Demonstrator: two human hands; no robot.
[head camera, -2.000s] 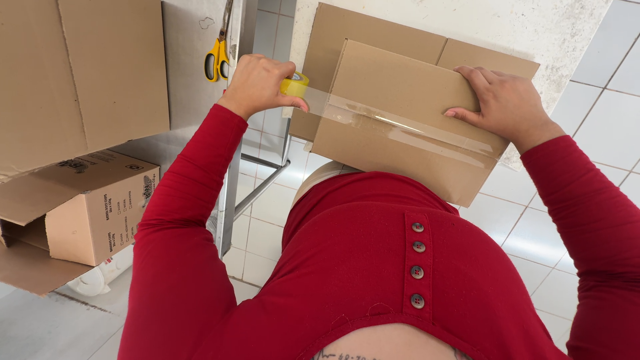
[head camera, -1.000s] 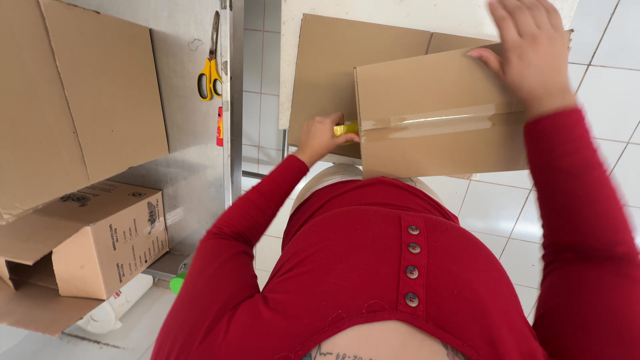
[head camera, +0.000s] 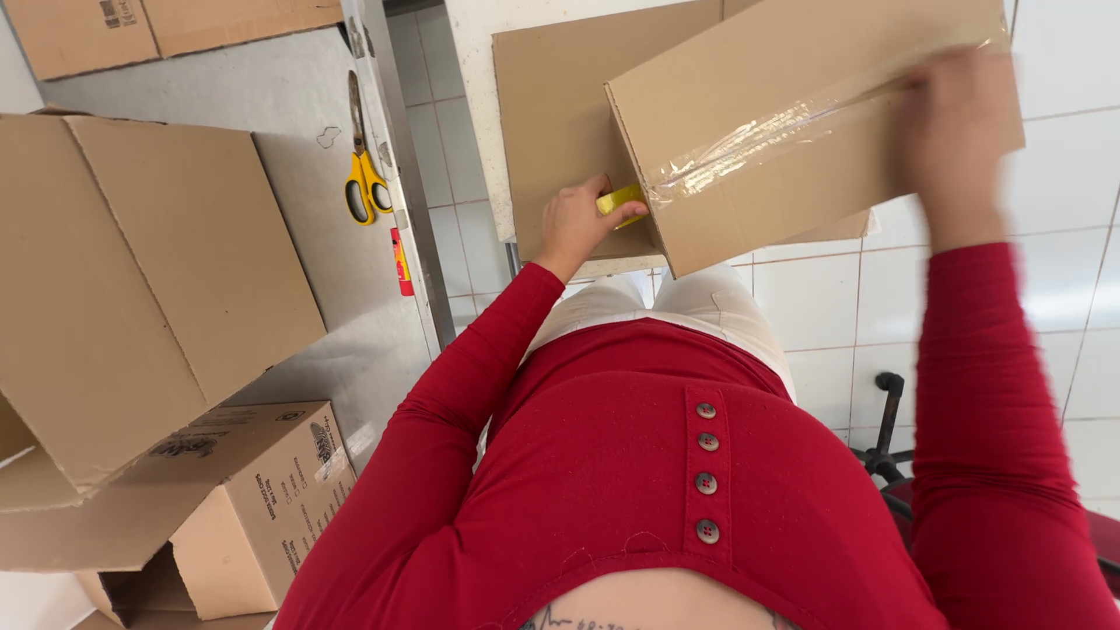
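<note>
My left hand (head camera: 579, 219) grips a yellow roll of clear packing tape (head camera: 619, 203) against the left end of a cardboard box (head camera: 744, 96). A shiny strip of clear tape (head camera: 735, 156) runs along the seam on the box's upper face. My right hand (head camera: 955, 144), blurred, lies over the right part of the box near the strip; whether it presses or only passes over cannot be told. Beneath the box is a flat piece of brown cardboard (head camera: 560, 122) on a white table (head camera: 477, 96).
On the metal table (head camera: 302, 184) at left lie yellow-handled scissors (head camera: 363, 179) and a red and yellow glue stick (head camera: 402, 262). Large cardboard boxes (head camera: 131, 262) stand there, with an open printed box (head camera: 262, 499) below. A black chair part (head camera: 888, 420) is at lower right.
The tape roll, stretched away over the box two seconds ago, is now down at its left end in my left hand. My right hand has shifted along the box's right part. The box has tilted, its right end farther up.
</note>
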